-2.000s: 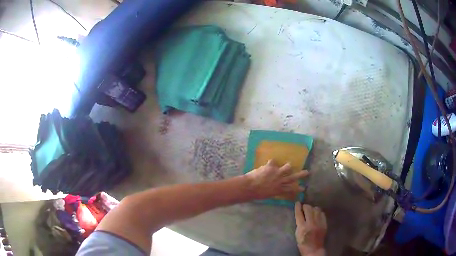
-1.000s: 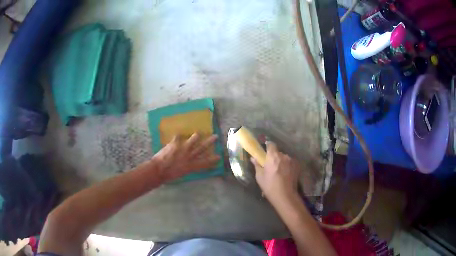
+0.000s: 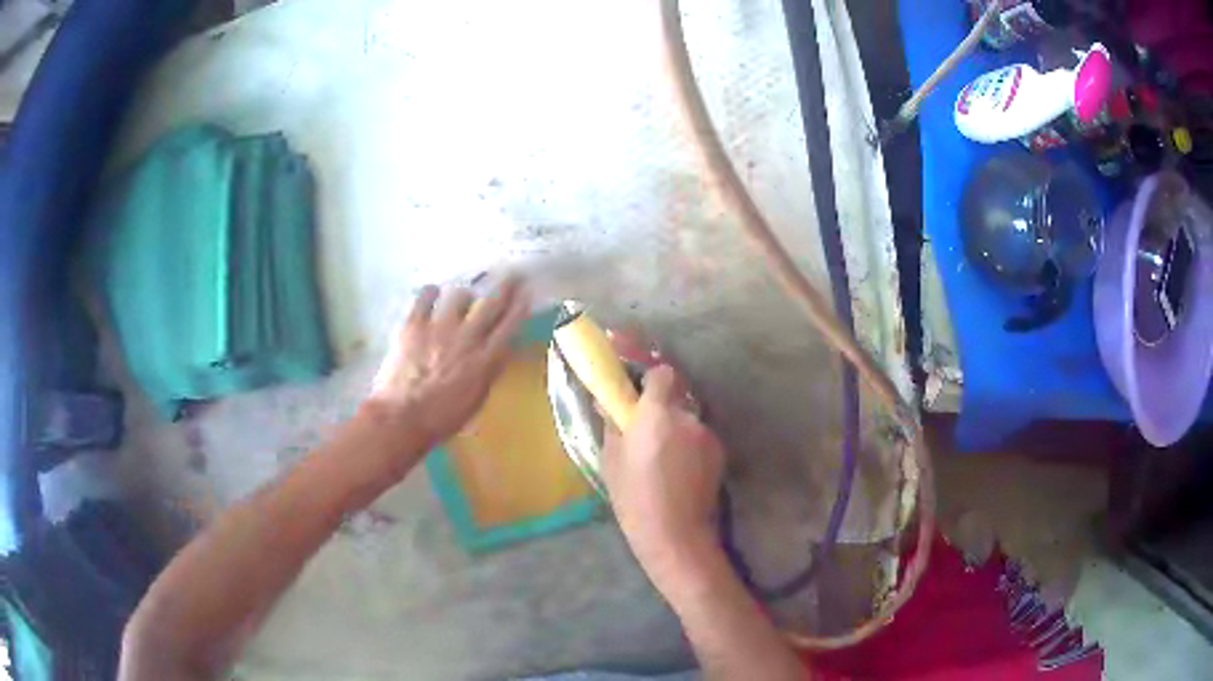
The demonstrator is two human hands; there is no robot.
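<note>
A tan-orange template (image 3: 512, 466) lies on a green cloth piece (image 3: 530, 530), whose border shows along the left and bottom. My left hand (image 3: 452, 349) lies over the upper left part of both, fingers spread and slightly blurred, covering that corner. My right hand (image 3: 665, 459) is closed around the pale wooden handle of the iron (image 3: 595, 362). The iron's shiny metal body is at the right edge of the green piece and overlaps it in view. Whether its sole touches the cloth is hidden.
A green cloth stack (image 3: 220, 273) and a navy roll (image 3: 60, 200) are on the left, with a dark pile (image 3: 87, 565) below. The hose (image 3: 758, 226) and cord loop at right. Beyond are a white-and-pink bottle (image 3: 1024, 100), a purple basin (image 3: 1151, 319) and red cloth (image 3: 978, 619).
My right hand, empty at first, took the iron's handle and has brought the iron left against the green piece. My left hand has moved from the template's middle to its upper left. The view has shifted.
</note>
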